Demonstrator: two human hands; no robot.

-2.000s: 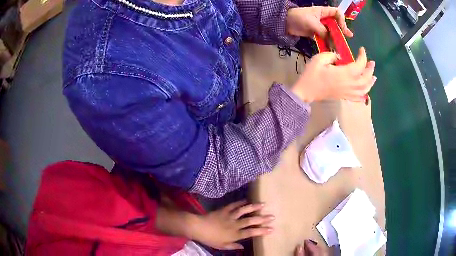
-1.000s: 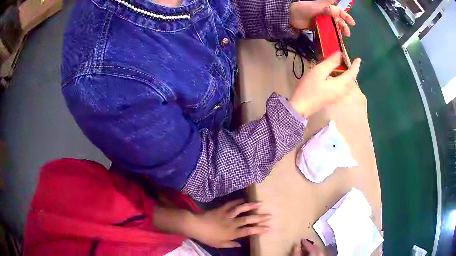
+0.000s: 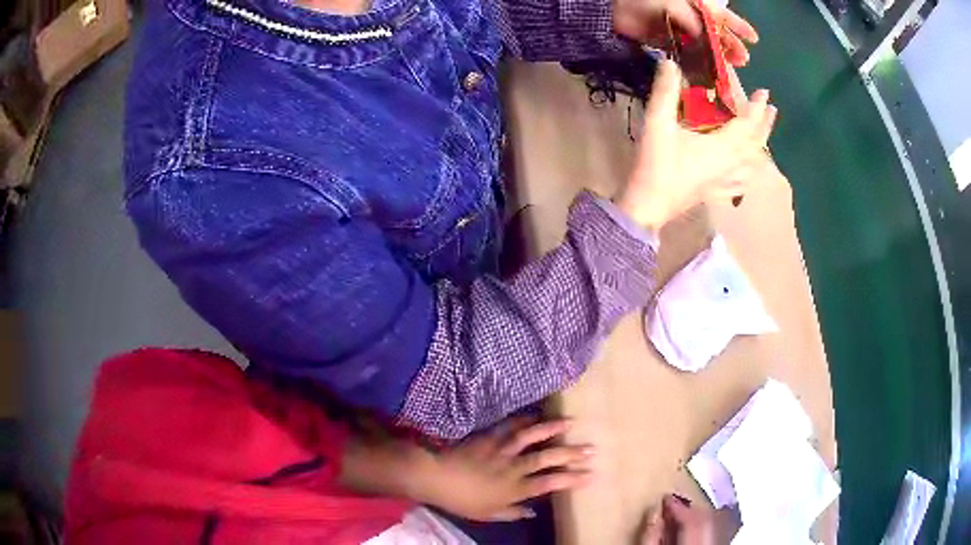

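My left hand [image 3: 516,468], bare below a red sleeve, lies with its fingers spread across the near edge of the cardboard-covered table [image 3: 612,426]; it holds nothing. My right hand [image 3: 681,524] is mostly cut off by the bottom edge; only some fingers show, and whether they hold anything cannot be told. To the right of these fingers are overlapping white folded sheets [image 3: 777,458]. Another white folded piece [image 3: 708,309] with a small dark dot lies farther up the table.
A person in a denim jacket [image 3: 309,213] with checked sleeves sits close by, holding an open red box [image 3: 708,106] in both hands. Black cords [image 3: 607,91] lie behind that arm. A green belt [image 3: 873,277] runs along the right, with a white strip [image 3: 910,509] on it. Brown cartons [image 3: 80,37] stand upper left.
The other person's red box has been turned and now shows its open inside. The white strip on the green belt has come farther into view. My left hand has hardly moved.
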